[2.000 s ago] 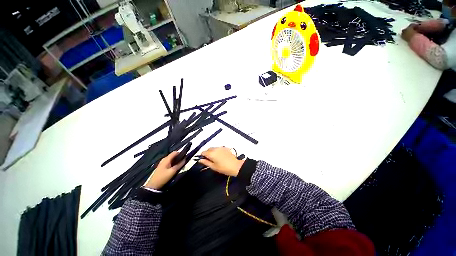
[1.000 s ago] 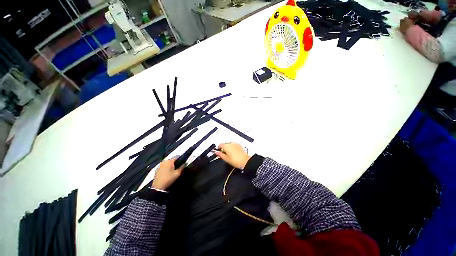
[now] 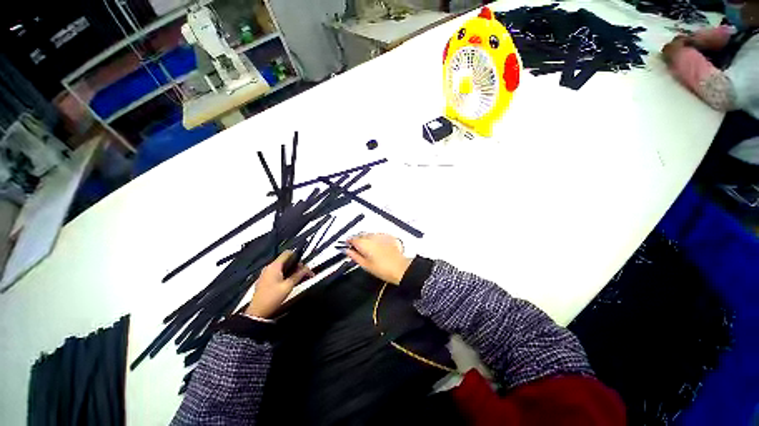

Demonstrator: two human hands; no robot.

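My left hand [image 3: 278, 285] is closed around black fabric strips, whose ends show between thumb and fingers. My right hand [image 3: 379, 256] is just to its right, holding the thread snips; small dark tips [image 3: 342, 245] show at the fingertips, and the rest is hidden in the hand. A yellow-brown twisted cord [image 3: 377, 316] hangs from my right hand down toward my body. The wide main pile of black strips [image 3: 349, 349] lies under and in front of my forearms. Loose, crossed black strips [image 3: 241, 270] lie beyond and left of my left hand.
A second black bundle [image 3: 81, 374] lies at the left on the white table [image 3: 533, 200]. A yellow chick fan [image 3: 481, 75], black adapter [image 3: 437, 129] and small round black item [image 3: 372, 144] stand beyond. A black heap [image 3: 574, 42] and another person's arms [image 3: 701, 71] are far right.
My left hand has turned, and the strip ends it holds point differently. My right hand has shifted slightly left since one second ago. The camera view has moved slightly.
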